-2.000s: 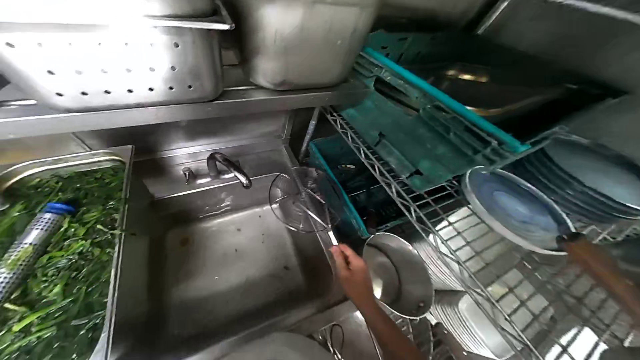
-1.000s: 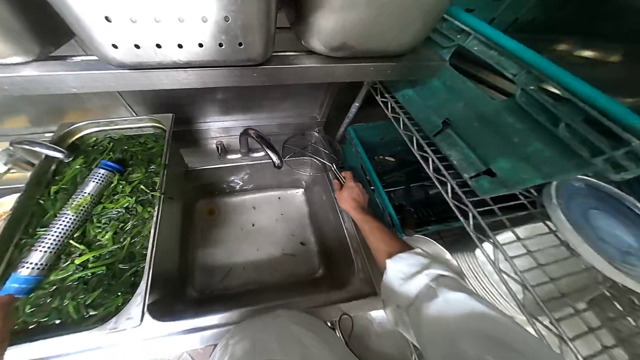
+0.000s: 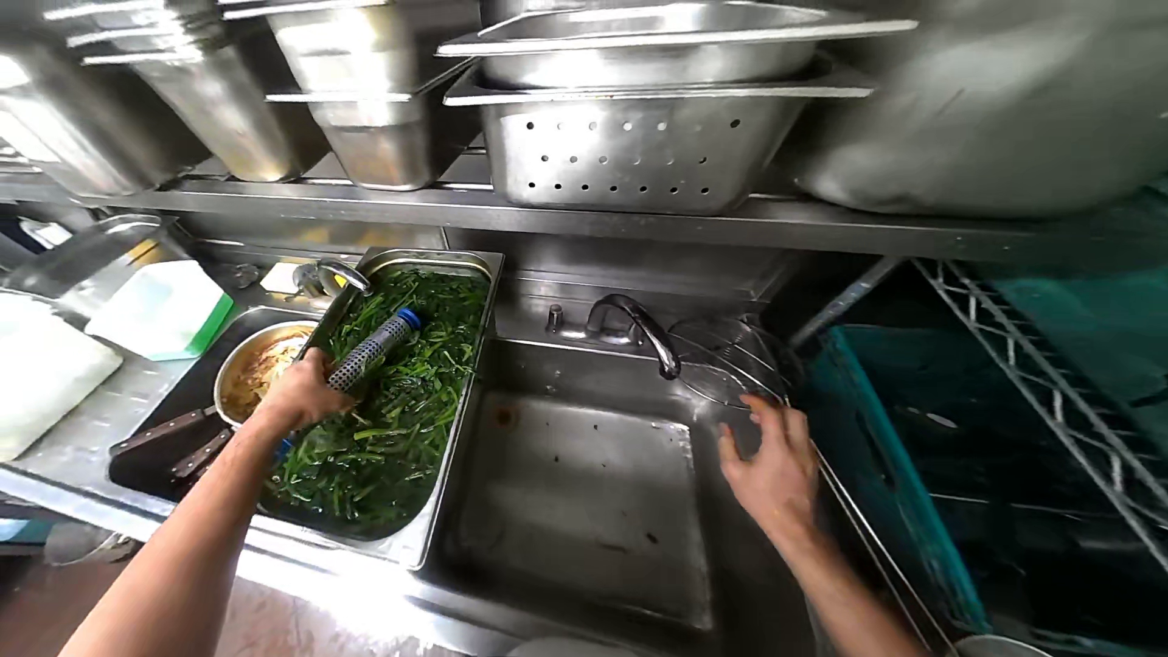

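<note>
My left hand [image 3: 308, 394] is closed around a perforated metal tube [image 3: 370, 351] with blue ends, which lies over chopped green leaves [image 3: 401, 401] in a deep steel pan [image 3: 459, 424]. The leaves sit in liquid. Over the right side of a steel sink basin [image 3: 584, 520], my right hand [image 3: 771, 447] has its fingers apart and holds nothing. Just beyond its fingertips, a round wire skimmer [image 3: 725, 356] rests at the sink's back right corner, beside the curved faucet [image 3: 643, 333].
A shelf [image 3: 602, 217] above carries steel pans, one a perforated pan [image 3: 620, 151]. Left of the leaves, a pot [image 3: 228, 383] of food stands in another basin, near wooden-handled utensils [image 3: 164, 431]. A teal crate [image 3: 903, 493] and a wire rack [image 3: 1049, 383] are at right.
My right hand has let go of the skimmer, whose handle it held earlier. My left hand now reaches well over the pan of leaves. The view has swung left.
</note>
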